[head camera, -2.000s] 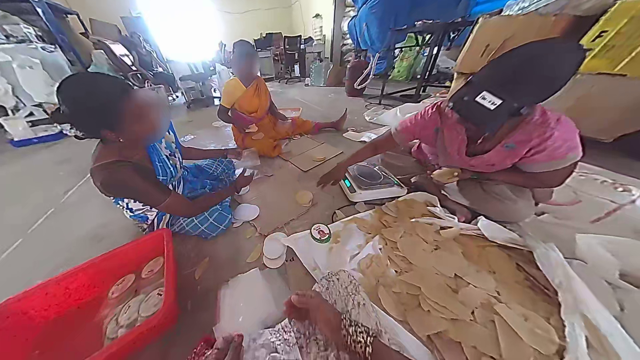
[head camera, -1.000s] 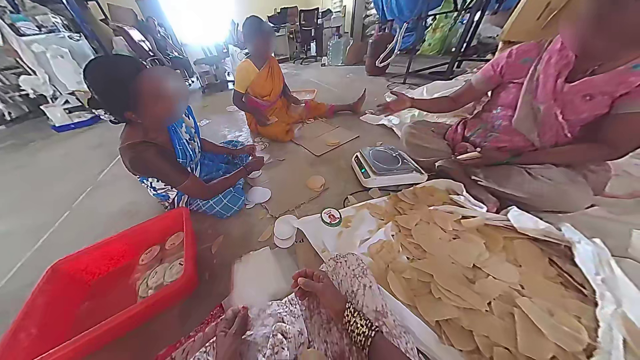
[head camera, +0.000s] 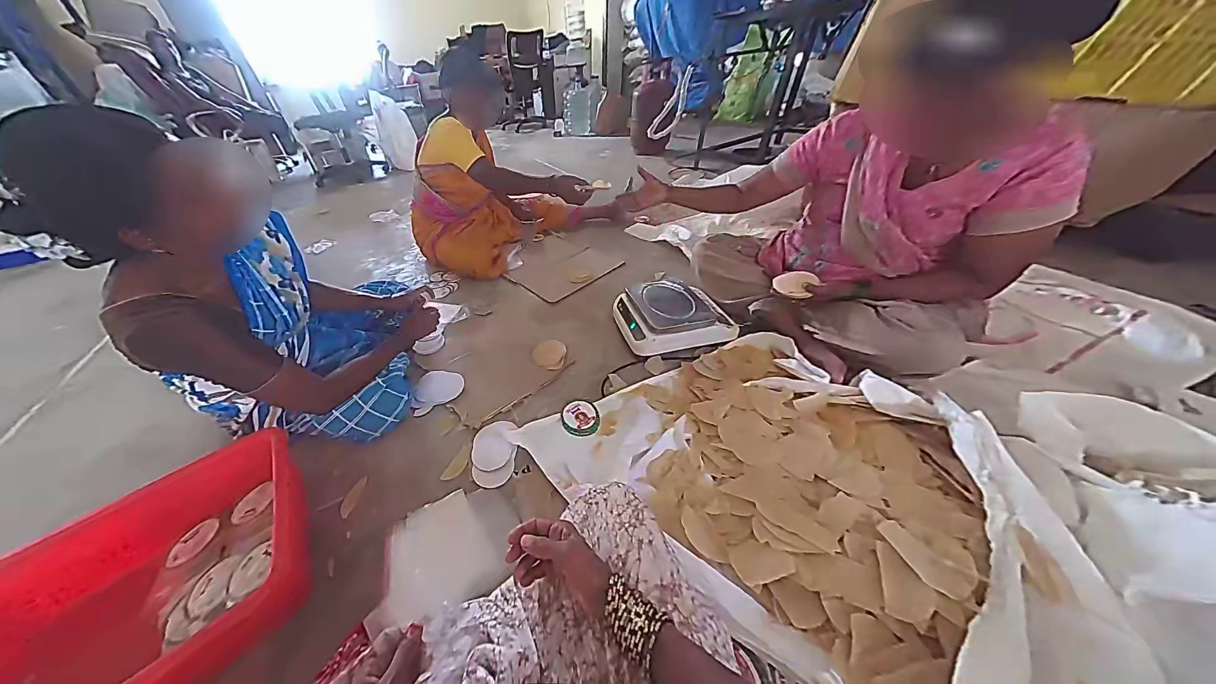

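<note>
My right hand [head camera: 556, 559], with a patterned bangle at the wrist, is raised over the patterned cloth on my lap, its fingers curled; nothing plain shows in it. At the bottom edge my left hand [head camera: 389, 655] lies low beside a stack of clear plastic sheets or bags [head camera: 442, 551]; its grip is partly cut off. Thin, tan, dried flat pieces [head camera: 788, 494] fill a white sack sheet [head camera: 988, 532] to my right. A round lid or label [head camera: 579, 418] rests on the sheet's corner. White discs [head camera: 494, 446] lie just left of that corner.
A red plastic tub [head camera: 190, 532] at left holds packed round items [head camera: 223, 579]. A digital scale [head camera: 673, 318] stands on the floor ahead. Three people sit around: one at left handles white discs, one at right holds tan discs [head camera: 796, 284], one farther back holds a disc. Cardboard [head camera: 570, 271] lies between them.
The person at right, bent over the scale two seconds ago, now sits upright with an arm stretched toward the person at the back, whose arm now reaches out with a disc.
</note>
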